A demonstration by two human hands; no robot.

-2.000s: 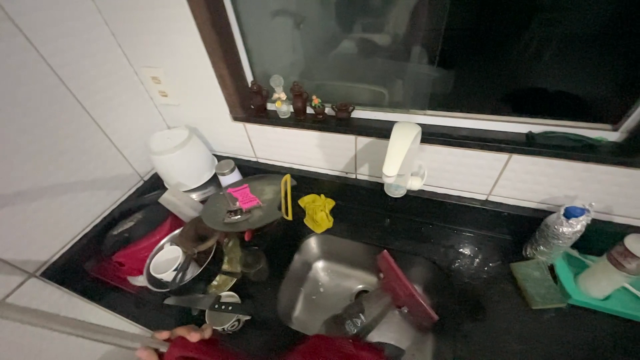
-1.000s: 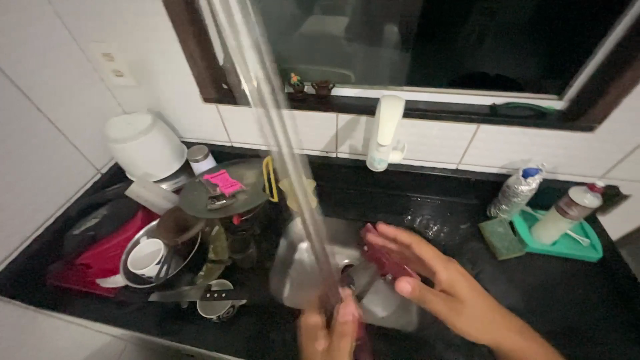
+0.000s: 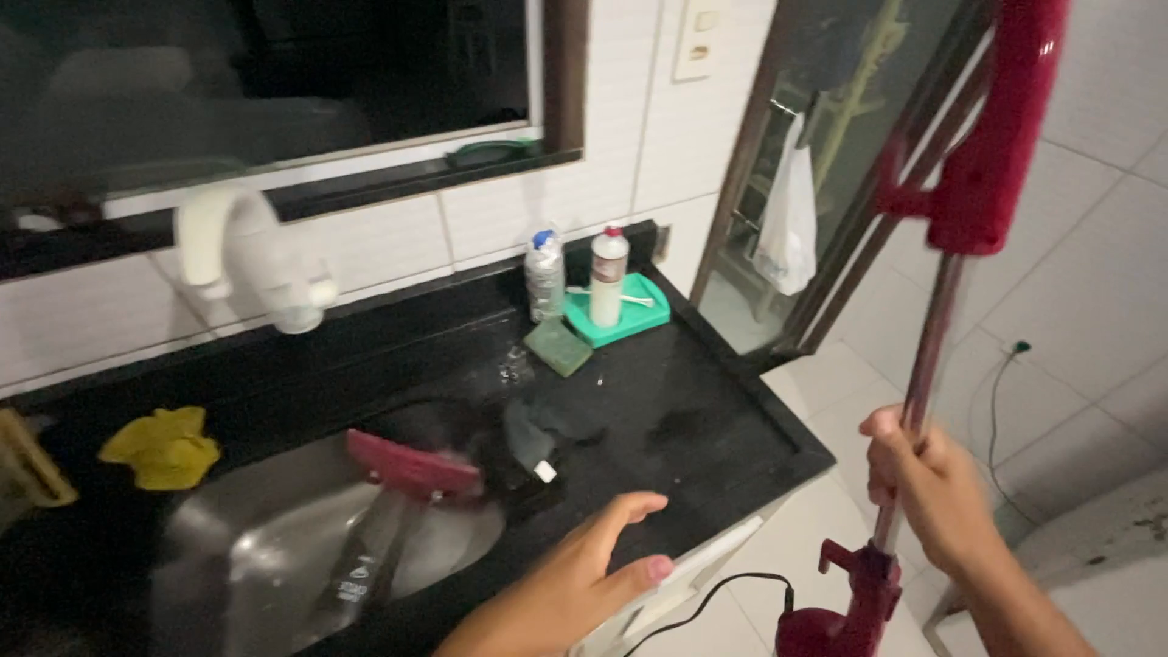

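Observation:
My right hand is closed around the metal tube of a red upright stick appliance, which looks like a stick vacuum, held nearly vertical over the floor. Its red handle rises at the upper right, and its lower red body runs off the bottom edge, with a black cord beside it. My left hand is empty, fingers apart, above the front edge of the black counter. Left of it, a red plastic piece with a dark, clear container leans in the steel sink.
Behind are a white tap fixture, a yellow cloth, a green sponge, a foil-wrapped bottle and a white bottle on a green tray. A dark cloth lies right of the sink. A doorway holds a white bag.
The view has swung far to the right. A second ago both hands were over the sink area, near the tube; now my right hand holds the tube upright beyond the counter's end.

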